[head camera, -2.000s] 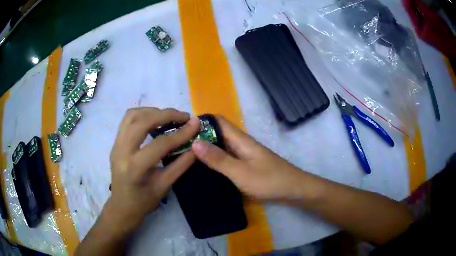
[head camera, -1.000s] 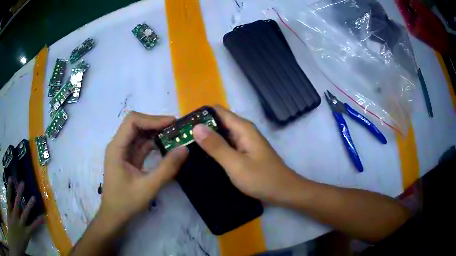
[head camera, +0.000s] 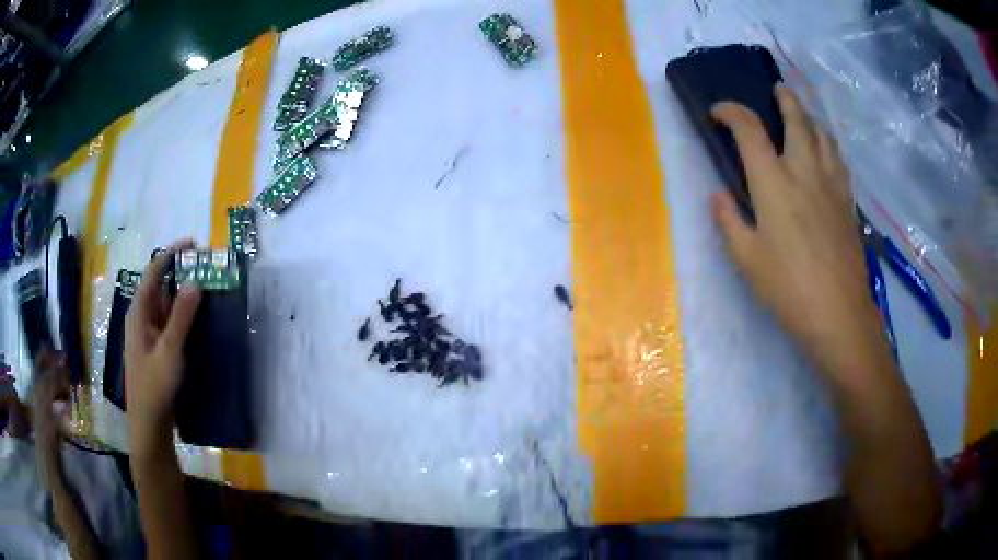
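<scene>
My left hand (head camera: 159, 345) holds a black case (head camera: 217, 372) at the left, with a green circuit board (head camera: 208, 269) across its upper end. The fingers lie at its left edge and the thumb is by the board. Another dark case (head camera: 116, 356) stands just left of it, partly hidden by my hand. My right hand (head camera: 772, 181) is on the black case shells (head camera: 722, 82) at the upper right, thumb at the left edge and fingers over the top; it covers much of them. Loose green boards (head camera: 328, 115) lie at the upper left.
A pile of tiny black parts (head camera: 421, 345) lies at centre. Blue-handled cutters (head camera: 914, 284) and a clear zip bag (head camera: 908, 142) lie at the right, the cutters partly behind my right hand. Orange tape (head camera: 624, 273) crosses the white bench. Another person's hand (head camera: 49, 383) is at the far left.
The view has shifted left. My left hand has carried the case with its board to the left. My right hand has let go of it and moved onto the shells. The black pile is uncovered.
</scene>
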